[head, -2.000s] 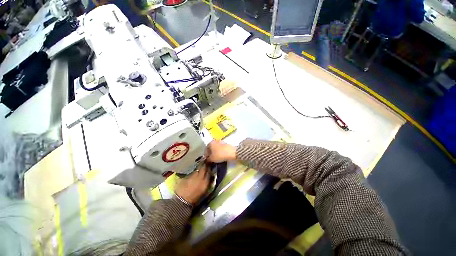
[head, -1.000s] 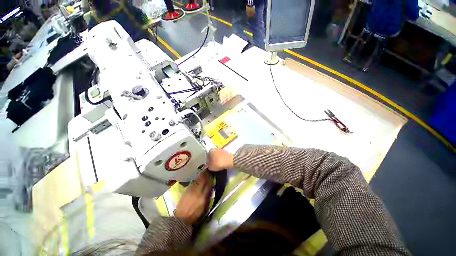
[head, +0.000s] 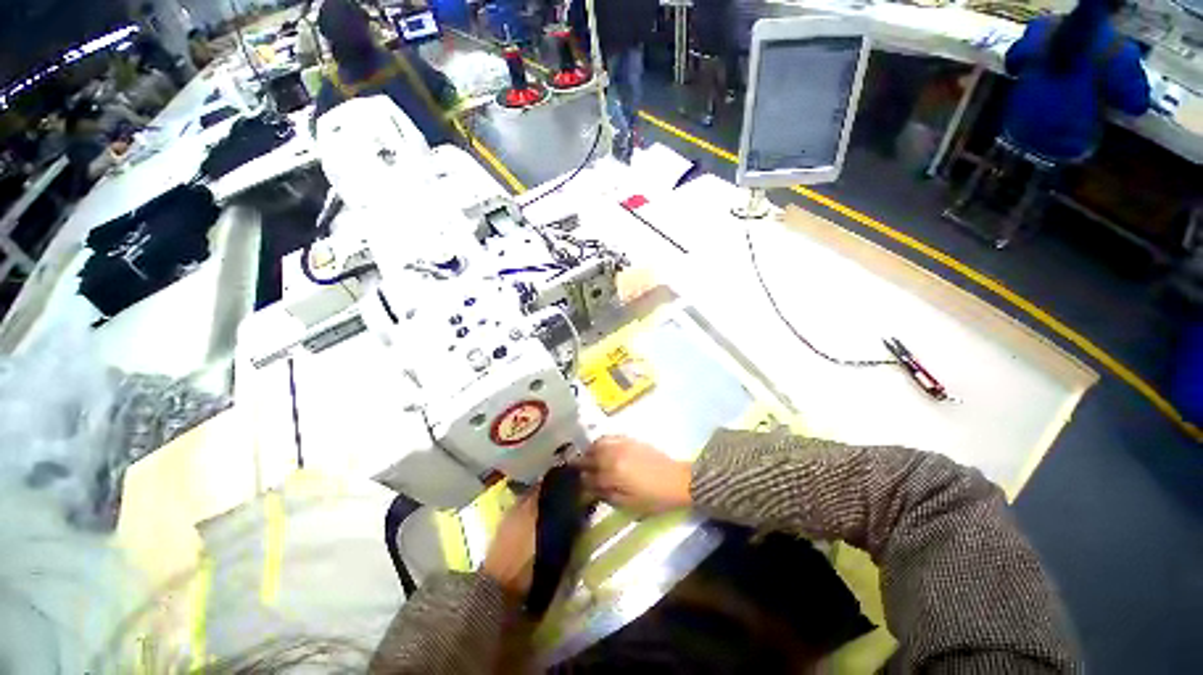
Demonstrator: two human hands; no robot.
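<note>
The white sewing machine [head: 455, 317] has a round red-and-white emblem on its near end. A black fabric strip [head: 559, 534] runs from below the machine head towards me. My right hand [head: 633, 475] holds the strip's upper end beside the needle area, which is hidden. My left hand [head: 512, 543] is at the strip's left side, its fingers partly hidden behind the fabric. The shiny plate [head: 643, 576] lies under and right of the strip. A loose black fabric mass [head: 765, 600] lies at the near edge.
A yellow block [head: 616, 375] sits right of the machine head. Red-and-dark snips [head: 920, 369] on a cord lie on the right of the table. A white-framed screen [head: 800, 106] stands behind. Black fabric [head: 148, 248] lies far left. People are in the background.
The view has tilted up and turned left. The black strip now shows wider and raised between my hands; my left hand is more hidden behind it. Both hands remain by the needle area.
</note>
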